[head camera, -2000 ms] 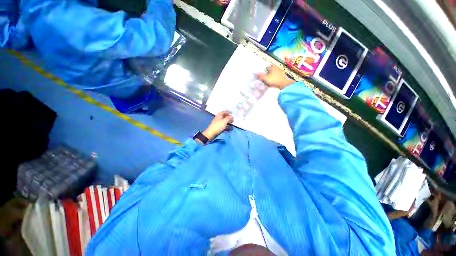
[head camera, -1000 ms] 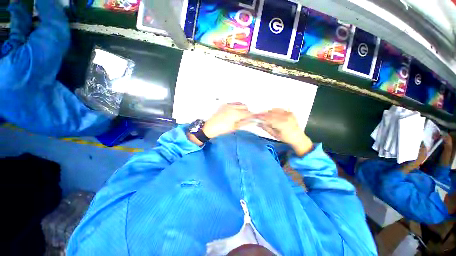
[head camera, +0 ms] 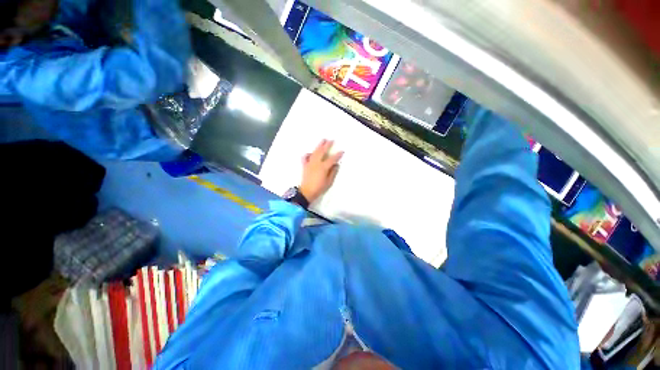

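A plain white foam tray (head camera: 391, 181) lies at a slant on the dark green bench in front of me. My left hand (head camera: 318, 169), with a dark watch at the wrist, rests on its left part, fingers spread, holding nothing I can see. My right arm reaches forward past the tray; the right hand is hidden behind the white overhead shelf. A gift box base (head camera: 414, 92) with a grey item with reddish print stands on the conveyor beyond the tray. A rainbow-coloured lid (head camera: 344, 58) is beside it.
The overhead shelf (head camera: 463, 61) crosses above the conveyor. A neighbour in blue (head camera: 94, 76) is at left, by a crinkled clear bag (head camera: 181, 115). Red and white foam trays (head camera: 145, 311) stand on the floor, lower left. White leaflets (head camera: 599, 311) are at lower right.
My hands, together over the tray before, have parted. The left lies flat on the tray; the right arm has extended forward. The view has turned, and a box with a grey item now shows beyond the tray.
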